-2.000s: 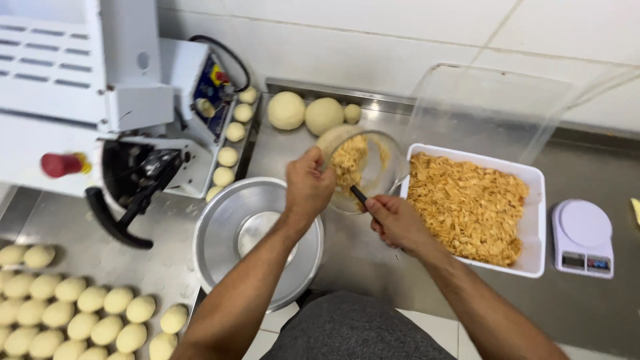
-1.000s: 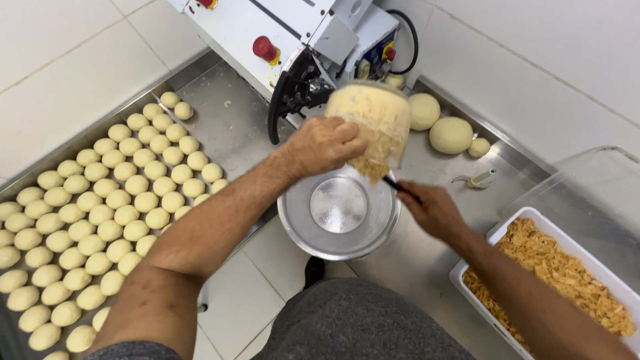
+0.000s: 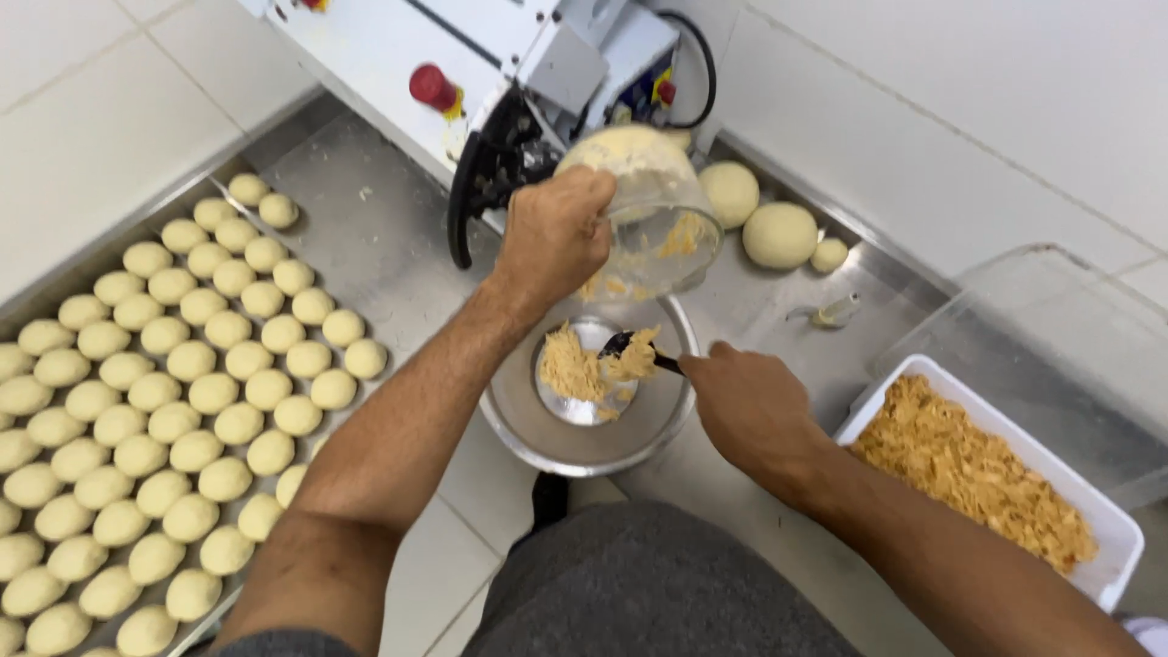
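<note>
My left hand (image 3: 557, 233) grips a clear container (image 3: 662, 201) by its side and holds it tipped over a round metal bowl (image 3: 511, 411). Bits of pale orange filling cling to the container's inside wall. In my right hand (image 3: 744, 401) is a black spoon (image 3: 668, 364), its head low over the bowl with some filling on it. A clump of shredded filling (image 3: 572, 365) lies on the bowl's bottom. The fingers of my left hand are partly hidden behind its knuckles.
Rows of dough balls (image 3: 173, 422) fill a tray at left. A white machine (image 3: 383, 55) with a red knob (image 3: 432, 88) stands behind the bowl. Larger dough balls (image 3: 780, 235) sit by the wall. A white tub (image 3: 1118, 547) of shredded filling and a clear lid or box (image 3: 1031, 338) are at right.
The container, upright over the counter two seconds ago, is now tipped over the metal bowl. The bowl looked empty one second ago and now holds a clump of filling. The view has swung left.
</note>
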